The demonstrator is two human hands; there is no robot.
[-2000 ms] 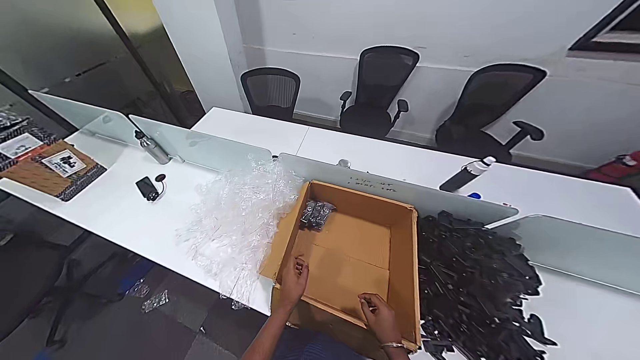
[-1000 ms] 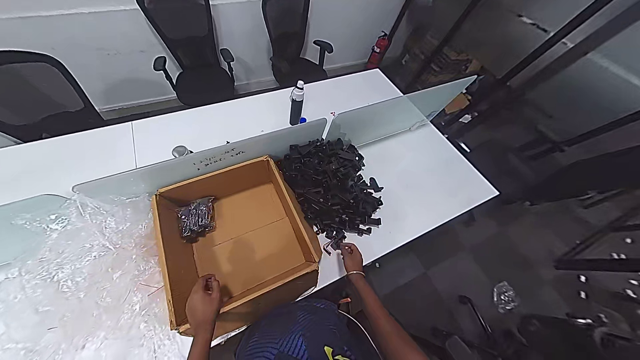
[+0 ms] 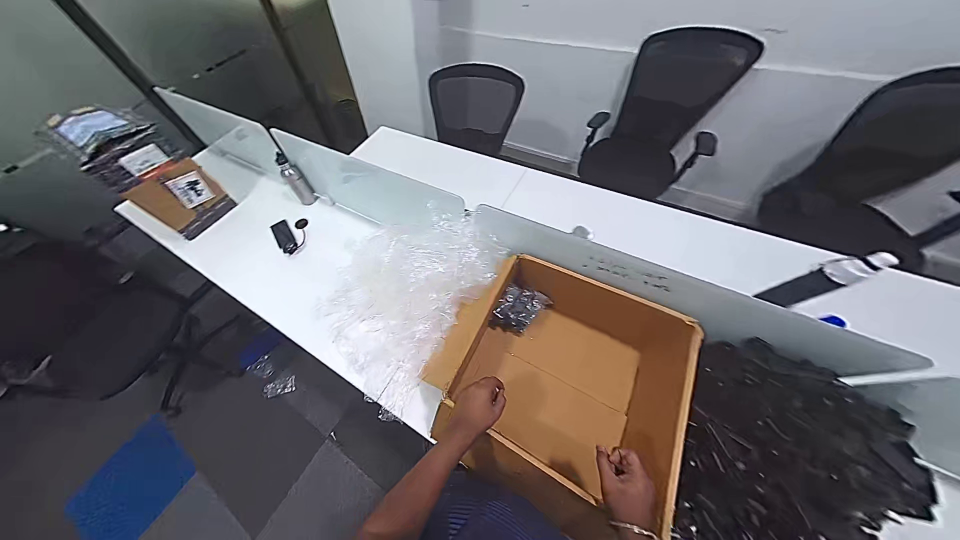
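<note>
An open cardboard box [image 3: 577, 360] stands at the near edge of a white table. My left hand [image 3: 480, 405] is curled over the box's near left corner; whether it holds something small is hidden. Over the near right part of the box is my right hand [image 3: 626, 480], its fingers bent and thumb close to them, with no object plain between them. Clear plastic packets of dark parts [image 3: 519, 307] lie in the far left corner inside. A heap of clear plastic wrappers [image 3: 412, 292] spreads left of the box, and a pile of black plastic parts [image 3: 802, 442] lies to its right.
A glass divider [image 3: 675, 300] runs behind the box. Farther left on the table are a metal bottle [image 3: 296, 180], a small black device [image 3: 285, 236] and a stack of packages [image 3: 180, 195]. Beyond the divider lies a dark bottle with a light top [image 3: 825, 277]. Office chairs [image 3: 645, 112] stand behind.
My right hand has moved from beside the black pile back over the box. My left hand remains at the box's near left. The view has swung left.
</note>
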